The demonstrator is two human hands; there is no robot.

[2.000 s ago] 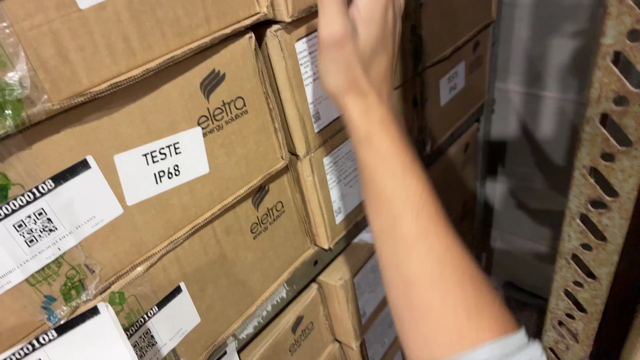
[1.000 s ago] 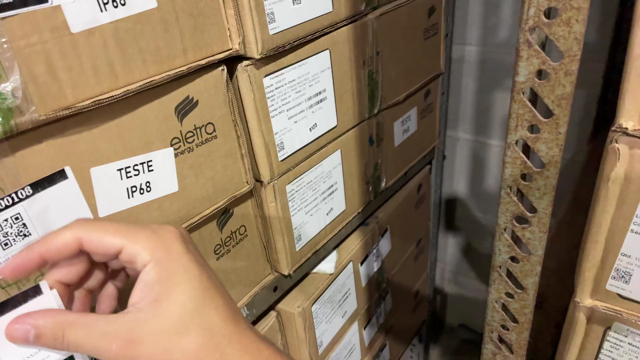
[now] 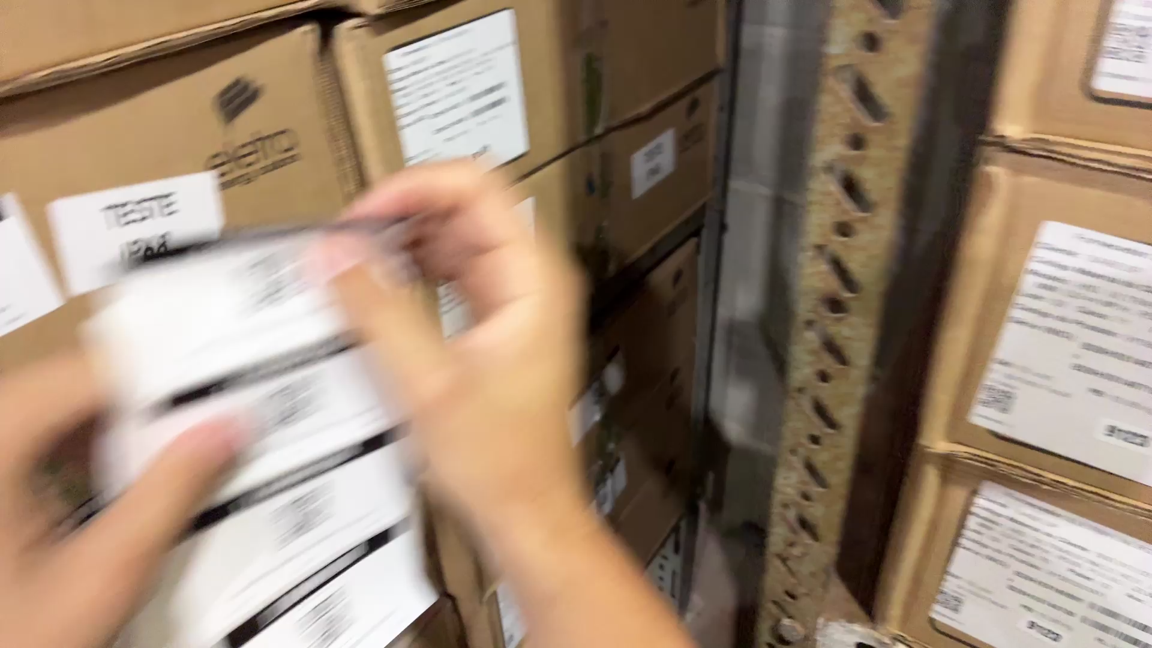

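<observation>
A strip of white printed labels with black bands (image 3: 297,504) hangs in front of the stacked boxes, blurred by motion. My left hand (image 3: 117,486) grips its left side, the thumb lying across the front. At the strip's upper right corner, the thumb and fingers of my right hand (image 3: 459,297) pinch the top label. Behind the strip is a cardboard box (image 3: 270,117) with a printed logo and a white sticker (image 3: 135,220), partly covered by the labels. Another cardboard box with a white label (image 3: 459,90) stands to its right, above my right hand.
More cardboard boxes (image 3: 661,162) recede along the shelf. A rusty perforated metal upright (image 3: 832,297) stands right of them, with a block wall (image 3: 756,225) behind. Labelled cardboard boxes (image 3: 958,297) are stacked at the far right.
My right hand, out of view one second ago, is now at the label strip's top corner. The strip now stands higher and further into view, with my left hand on it.
</observation>
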